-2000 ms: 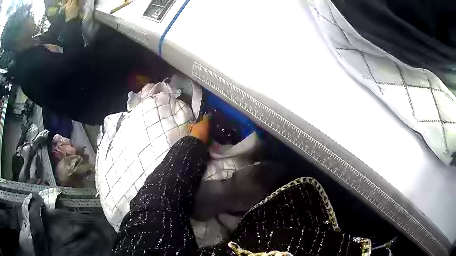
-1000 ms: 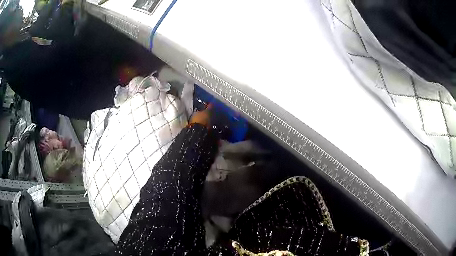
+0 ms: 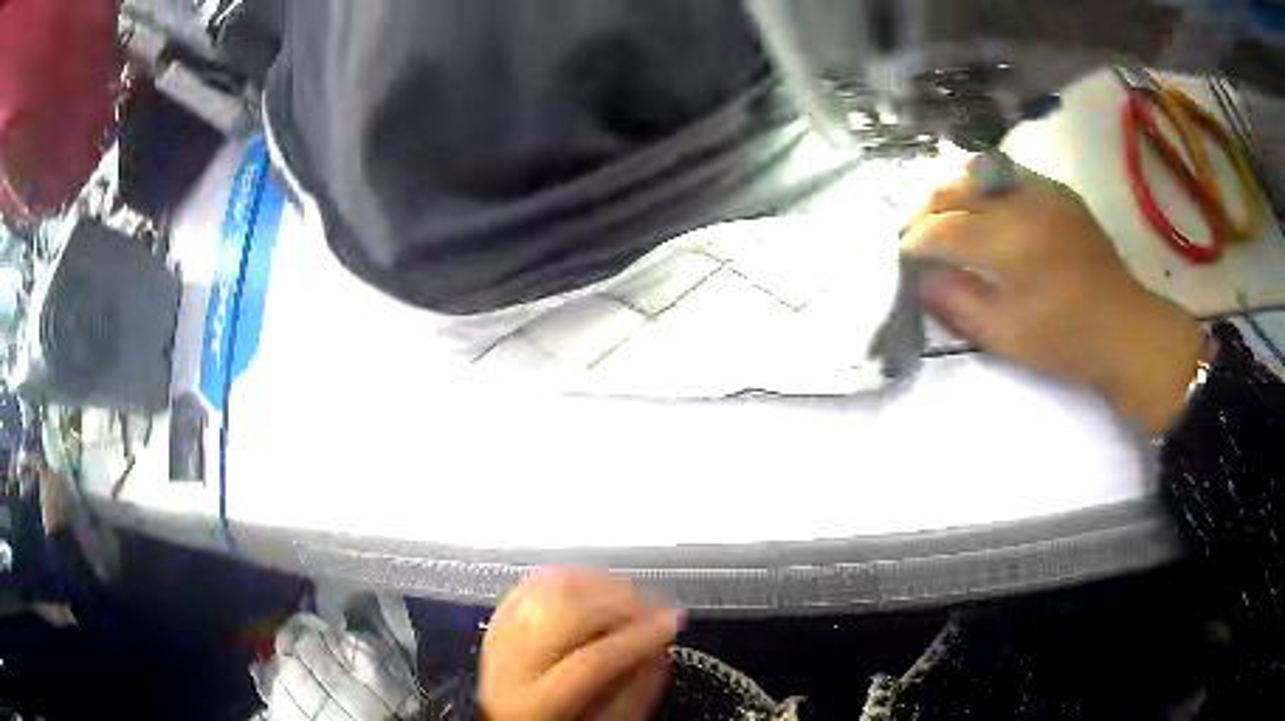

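The jacket's charcoal-grey shell (image 3: 522,155) lies heaped on the white table, left of the machine's needle area (image 3: 916,127). Its white quilted lining (image 3: 691,303) with dark diamond stitching faces me along the near edge. My right hand (image 3: 1036,275), slightly blurred, is at the lining's right end beside the needle area, fingers closed around the jacket's edge, with a small grey fabric end (image 3: 898,331) below the fingers. My left hand (image 3: 581,645) is blurred at the table's front edge, fingers curled; whether it holds anything is unclear.
Red and yellow scissor-like loops (image 3: 1177,183) lie right of my right hand. A blue cord (image 3: 226,465) crosses the table's left side over a blue strip (image 3: 243,282). A grey box (image 3: 106,317) stands far left. White quilted cloth (image 3: 331,669) hangs below the table edge (image 3: 789,571).
The view has swung from the under-table space up to the machine. My left hand has left the blue tray and is now at the table edge. My right hand has come into view at the jacket.
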